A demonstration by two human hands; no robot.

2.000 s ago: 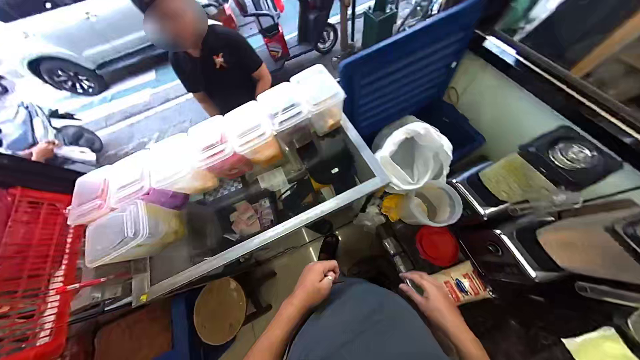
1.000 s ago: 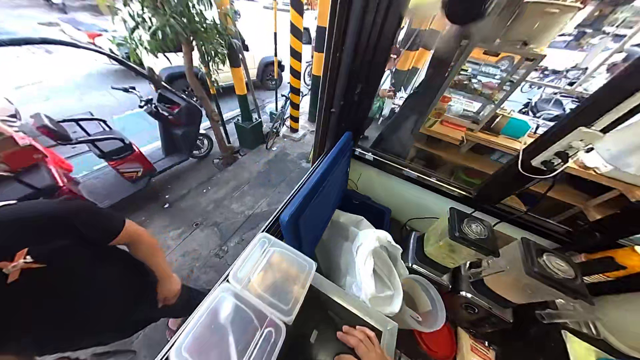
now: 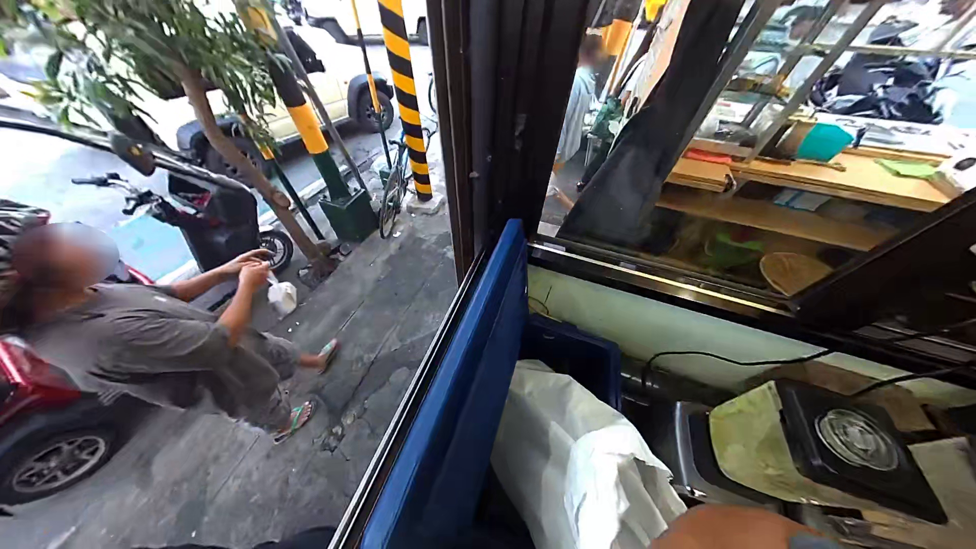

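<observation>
Neither of my hands can be made out. At the bottom edge, a blurred piece of bare arm (image 3: 736, 528) shows beside the white plastic bag; which arm it is, I cannot tell. The white bag (image 3: 579, 450) lines a container whose rim is hidden. An upright blue plastic lid (image 3: 465, 404) stands left of it, with a dark blue bin (image 3: 573, 347) behind. To the right is a blender with a yellowish, cloudy jar (image 3: 751, 438) and a black lid (image 3: 858, 438).
A window frame (image 3: 663, 282) runs behind the blender, with black cables (image 3: 732, 354) near it. Outside on the pavement, a person in grey (image 3: 175, 347) holds a small white bag (image 3: 282, 296). A red vehicle (image 3: 46, 396), a tree and striped posts (image 3: 402, 99) stand beyond.
The view has swung far to the right. Both my hands showed two seconds ago and one on the counter's metal edge one second ago; now neither does. A person in grey has come into view outside.
</observation>
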